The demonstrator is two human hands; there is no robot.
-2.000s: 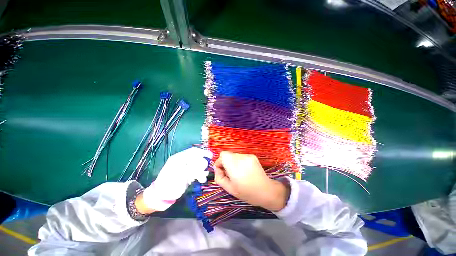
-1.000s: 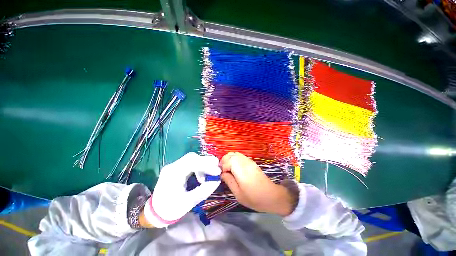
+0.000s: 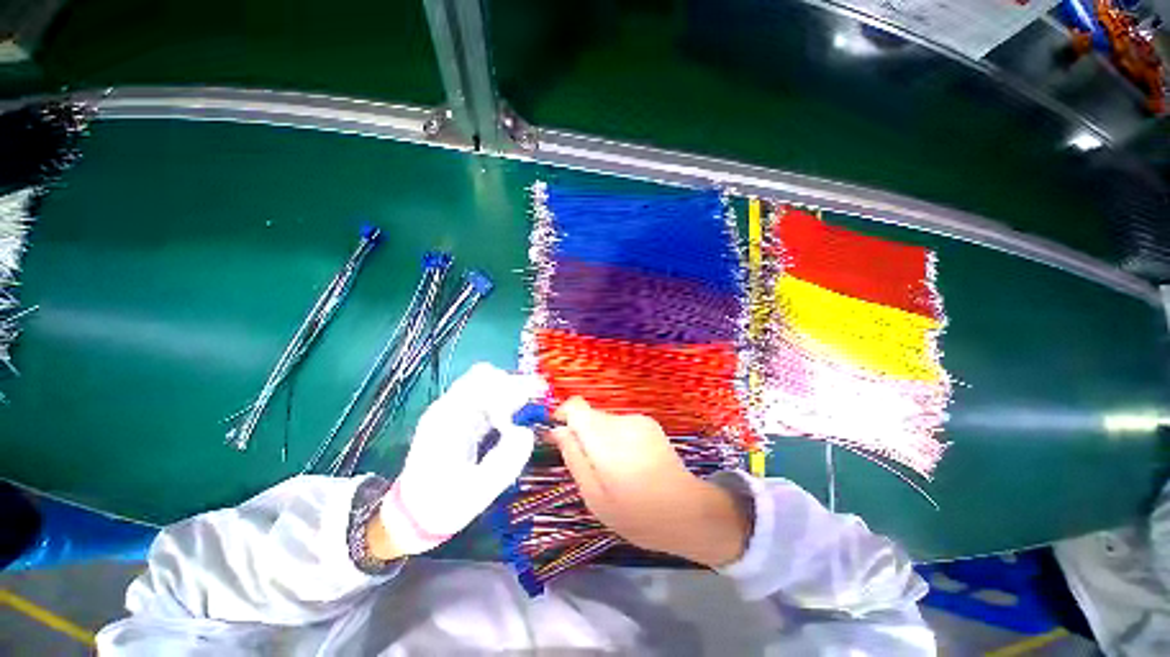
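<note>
My gloved left hand (image 3: 465,452) pinches a small blue connector housing (image 3: 530,415) between thumb and fingertips, near the left edge of the red-orange wires (image 3: 642,375). My bare right hand (image 3: 629,469) is closed at the housing's right side, its fingertips almost touching it. Whether they pinch a wire end is too small to tell. Above the red-orange band lie purple wires (image 3: 642,303) and blue wires (image 3: 635,231). Below my hands lies a multicolour pile of filled harnesses (image 3: 558,526) with blue housings at its left edge, partly hidden by my right hand.
Red (image 3: 857,263), yellow (image 3: 853,330) and pink-white wires (image 3: 847,401) lie right of a yellow strip (image 3: 756,257). Several loose bundles with blue heads (image 3: 308,336) lie at left. Black and white wires (image 3: 16,244) lie at far left. A metal rail (image 3: 667,164) runs along the far side.
The view has shifted slightly, so the bench sits lower in the picture. My left hand has turned and raised the blue housing towards the red-orange band's left edge. My right hand stays beside it.
</note>
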